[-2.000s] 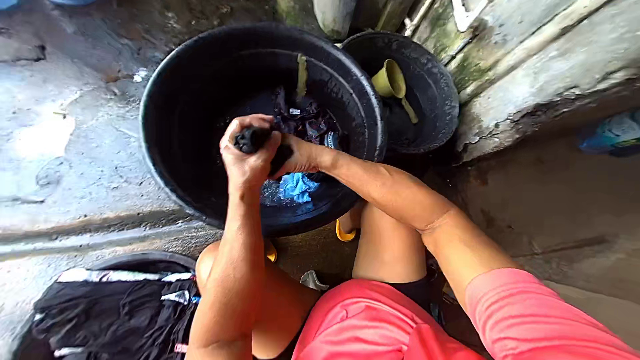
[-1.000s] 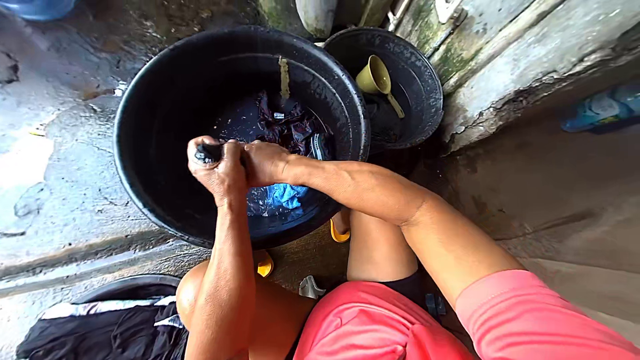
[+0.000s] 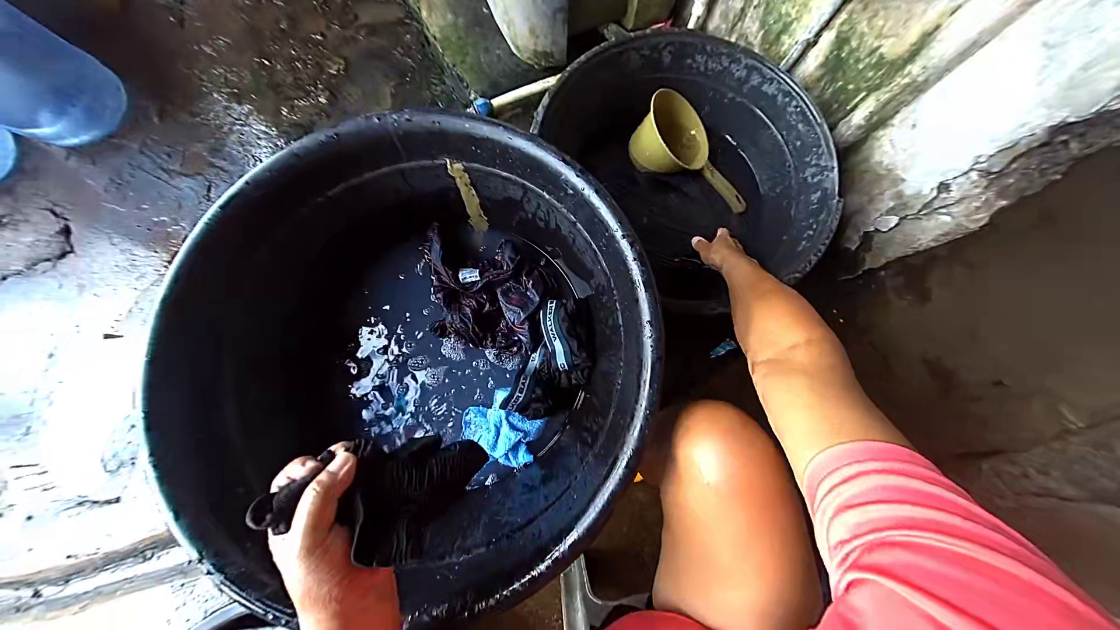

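My left hand (image 3: 328,534) grips a wet black garment (image 3: 420,490) over the near left part of a large black plastic tub (image 3: 643,350). Inside this tub, dark garments (image 3: 499,297) and a light blue cloth (image 3: 502,430) lie in sudsy water. My right hand (image 3: 722,249) reaches over the near side of a smaller black basin (image 3: 818,166), fingers apart and holding nothing. A yellow plastic dipper (image 3: 672,136) rests in that basin just beyond my right hand, its handle pointing towards the hand without touching it.
A rough concrete wall (image 3: 971,105) rises at the right of the basin. Blue translucent plastic containers (image 3: 61,79) stand at the upper left on the wet concrete floor (image 3: 70,350). My bare knee (image 3: 717,455) is close to the tub's near right side.
My hands were together on the black garment over the tub. My right hand has let go and moved right to the basin; my left hand keeps the garment. The view has shifted.
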